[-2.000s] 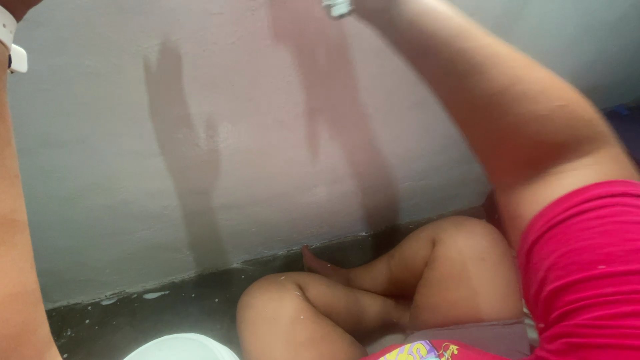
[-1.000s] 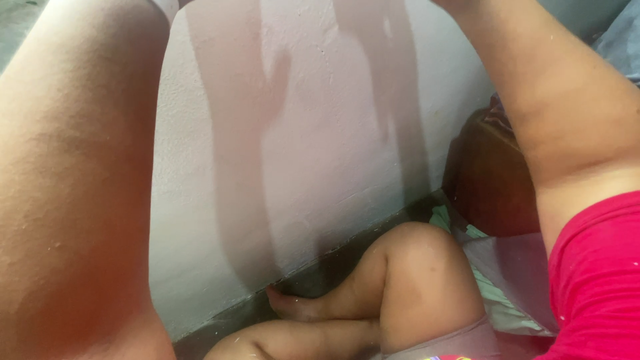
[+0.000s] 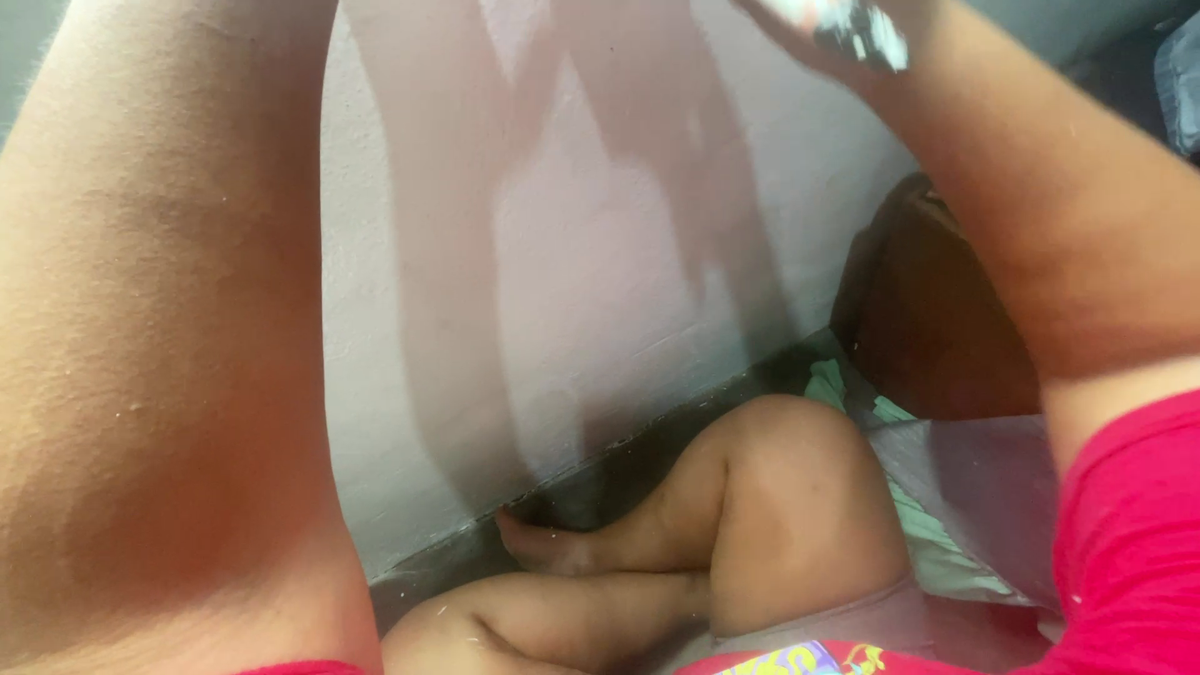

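Observation:
Both my arms reach up in front of a pale painted wall, and their shadows fall on it. My left forearm fills the left side of the view, its hand beyond the top edge. At the top right my right hand is only partly in view, near the wall; its fingers are cut off. A blurred white and dark item lies at my right wrist; I cannot tell what it is. Whether that hand holds anything is hidden.
My crossed legs rest on the dark floor by the wall's base. At right stand a brown object, green cloth and a grey sheet-like piece. Bluish fabric shows at the far upper right.
My left arm now covers much more of the left side. My right wrist has come back into view at the top. The view has shifted, and the white round rim at the bottom is gone.

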